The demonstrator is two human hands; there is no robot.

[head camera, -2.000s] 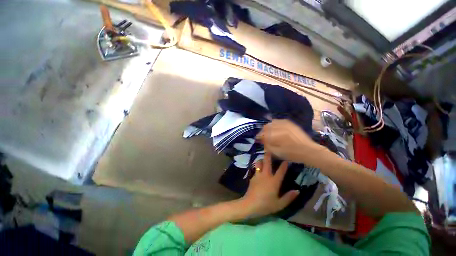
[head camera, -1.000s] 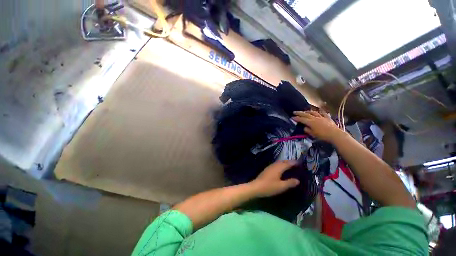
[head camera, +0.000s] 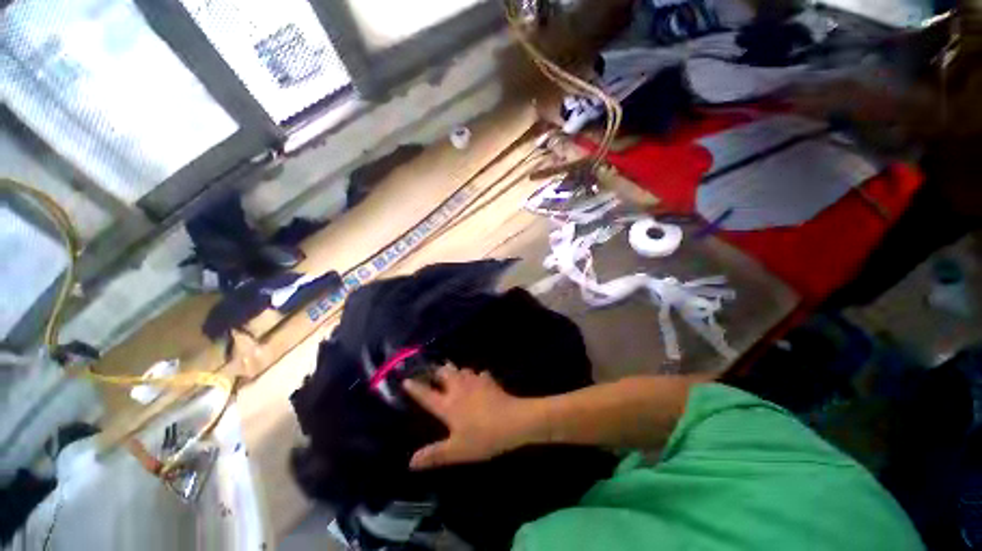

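Observation:
A large bundle of dark cloth pieces (head camera: 506,323) lies on the brown-covered table in front of me. A bright pink tie (head camera: 392,367) shows on its upper middle, over a small greyish-white part. My right hand (head camera: 465,418) comes in from the right and rests on the bundle, palm down with fingers apart. Its fingertips are just beside the pink tie; whether they touch it is unclear. My left hand is not in view. Pale striped cloth (head camera: 396,523) shows at the bundle's lower edge.
White tape strips (head camera: 614,288), a white tape roll (head camera: 655,237) and a silver iron (head camera: 562,195) lie beyond the bundle. Grey panels (head camera: 775,178) lie on red cloth (head camera: 791,258) at right. Another iron (head camera: 185,474) is at lower left. Dark scraps (head camera: 232,242) lie by the windows.
The view has swung, bringing tape roll, strips and windows into sight. My left hand has left the picture. My right hand now rests near the pink tie. The white-edged pieces seen earliest no longer show.

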